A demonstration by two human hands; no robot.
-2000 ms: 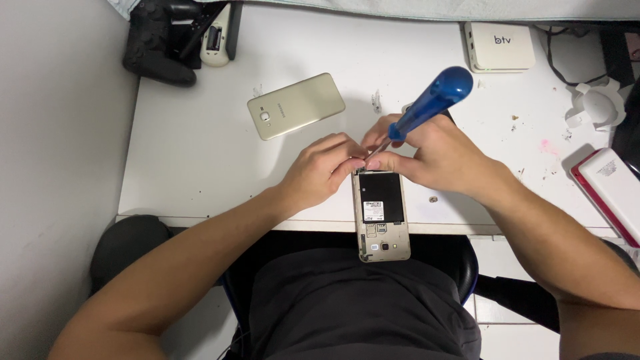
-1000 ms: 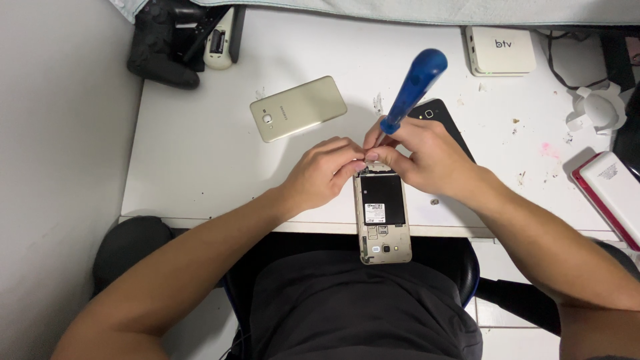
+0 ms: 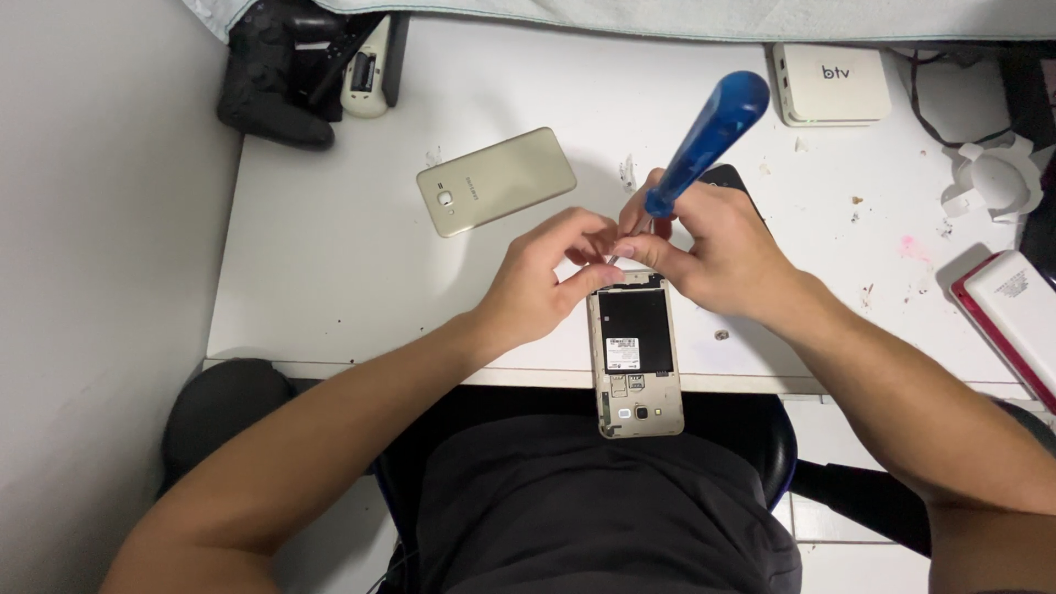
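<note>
A smartphone with its back off (image 3: 637, 404) lies across the table's front edge, its battery bay and camera facing up, one end overhanging. My right hand (image 3: 709, 239) grips the metal shaft of a screwdriver with a blue handle (image 3: 711, 136), tilted up to the right. The shaft's tip is at the phone's far end, partly hidden by my fingers. My left hand (image 3: 551, 268) touches that same end with its thumb, fingers bent near the shaft; whether it holds anything is unclear. A gold phone back cover (image 3: 497, 182) lies beyond my left hand. A black phone (image 3: 730, 183) shows partly behind my right hand.
A black game controller (image 3: 268, 78) and a remote control with its batteries exposed (image 3: 365, 74) are at the back left. At the back right stands a white box (image 3: 832, 85). Farther right are a white plastic bracket (image 3: 992, 180) and a white and red device (image 3: 1011, 309).
The screwdriver handle has swung a little between frames, and my right hand's fingers have shifted around its shaft. The black phone, well exposed one second ago, is now mostly behind my right hand.
</note>
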